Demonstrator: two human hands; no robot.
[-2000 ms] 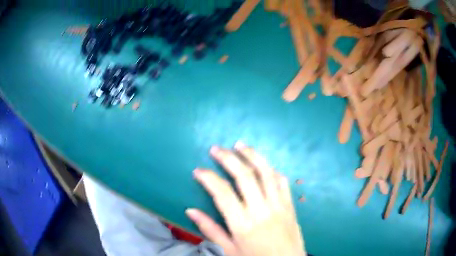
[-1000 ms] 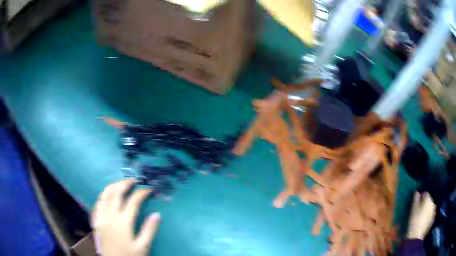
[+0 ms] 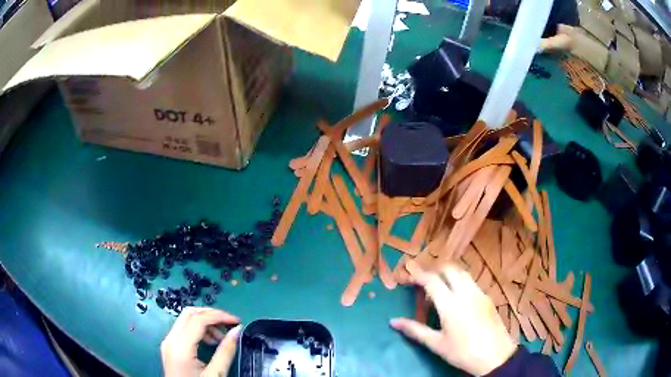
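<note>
An open black housing (image 3: 287, 350) lies at the bottom edge, its open side up, with small black details inside. My left hand (image 3: 193, 342) is at its left side, fingertips and thumb at its upper left corner; whether it grips the wall cannot be told. My right hand (image 3: 467, 320) is over the near left part of the tan strap pile (image 3: 471, 243), thumb and fingers apart, fingertips touching straps. A heap of black strap buttons (image 3: 199, 250) lies beyond my left hand, with tiny orange discs (image 3: 112, 246) at its left end.
A large open carton (image 3: 154, 118) stands at the far left. A black housing (image 3: 413, 158) stands within the straps. Pale frame legs (image 3: 515, 66) rise behind. More black housings (image 3: 647, 221) are at right. Another person's hand (image 3: 557, 39) shows at the top right.
The view has swung, showing more of the far side. The open housing has come into view beside my left hand. My right hand has moved in from the right edge to the straps.
</note>
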